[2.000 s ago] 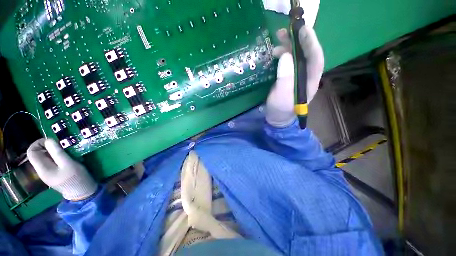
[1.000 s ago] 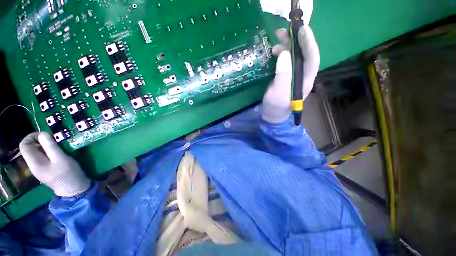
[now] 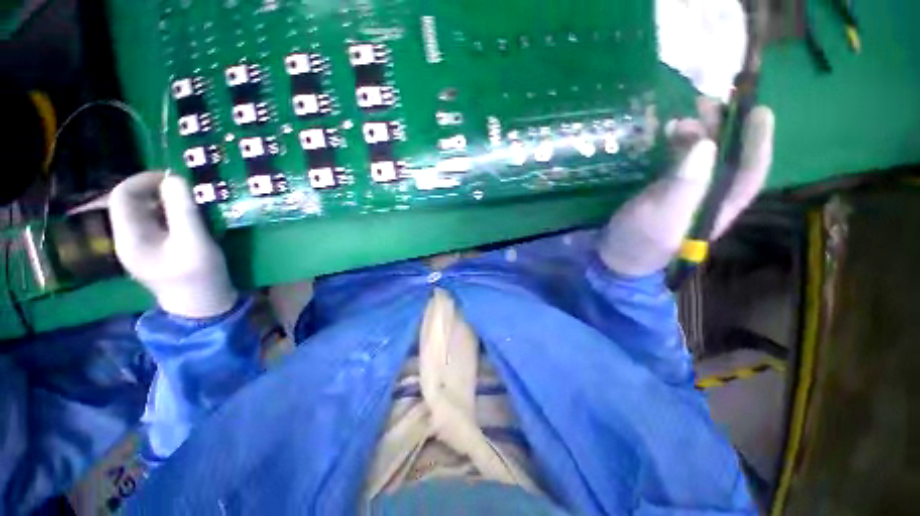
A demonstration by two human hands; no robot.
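Note:
The green circuit board (image 3: 424, 121) lies on the green mat, cut off by the top edge. Black power transistors (image 3: 321, 139) with silvery tabs stand in columns on its left part. My left hand (image 3: 166, 237), in a white glove, is at the board's near left corner and pinches thin solder wire (image 3: 141, 119), which loops to the left. My right hand (image 3: 686, 197), gloved, is at the board's right edge and holds the soldering iron (image 3: 724, 166), dark with a yellow band. The iron's tip is hard to make out by the white cloth.
The crumpled white cloth (image 3: 703, 45) lies beyond my right hand. Dark leads, one with a yellow band (image 3: 853, 38), are at the top right. A solder spool (image 3: 81, 247) stands left of my left hand. Black equipment with a yellow part (image 3: 42, 126) is at the far left. Green mat (image 3: 404, 237) borders the board.
The view has shifted, so board and hands appear further right and the board more level. My right hand and the iron have tilted, with the iron's upper end leaning right. Both hands keep their holds.

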